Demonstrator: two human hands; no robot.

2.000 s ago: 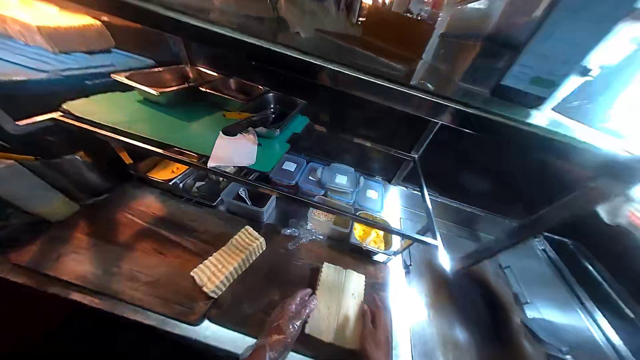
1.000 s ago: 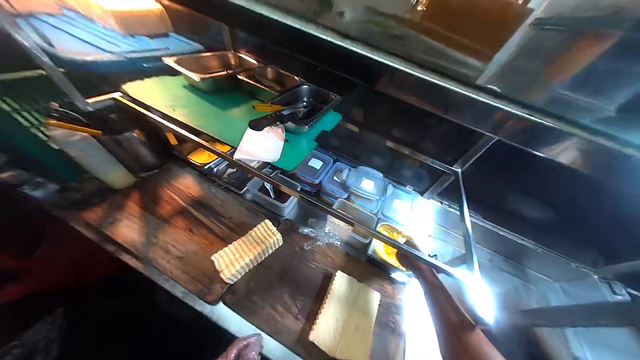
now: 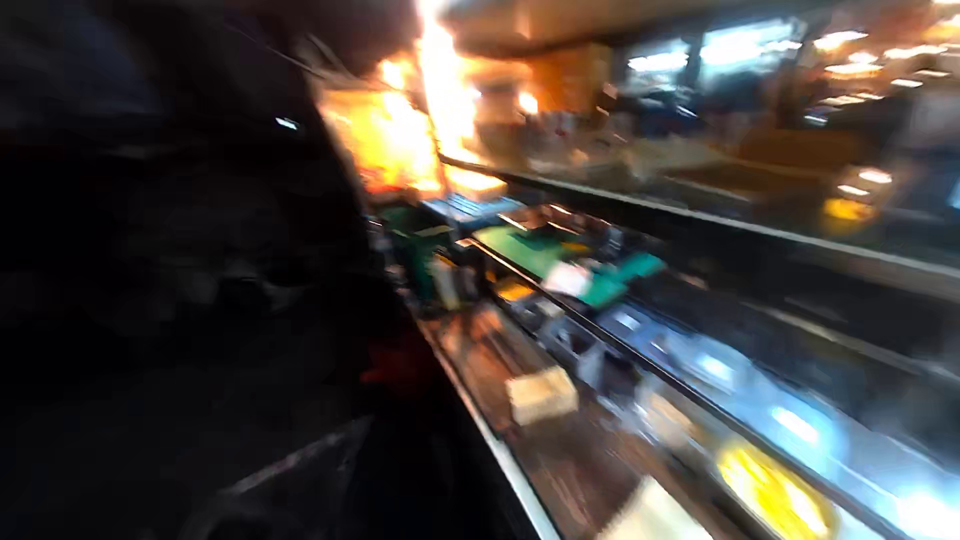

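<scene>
Neither my left hand nor my right hand shows in the head view now. The view is strongly blurred. A block of ridged, pale bread slices [image 3: 541,395] rests on the dark wooden board [image 3: 480,349]. Closer, at the bottom edge, lies a flat pale bread piece [image 3: 654,516], partly cut off by the frame. To its right is a container of yellow food [image 3: 776,487]. Clear plastic wrap [image 3: 626,412] appears between the bread and the containers.
Lidded plastic containers [image 3: 712,364] line up behind a metal rail [image 3: 600,330]. Above them a shelf bears a green cutting board [image 3: 525,251] with a white cloth or paper [image 3: 568,279] on it. A blue rack or board [image 3: 472,210] stands further off. The left side is dark.
The view has swung far to the left. Both hands, one beside the flat bread and one later by the yellow food container, have gone out of view.
</scene>
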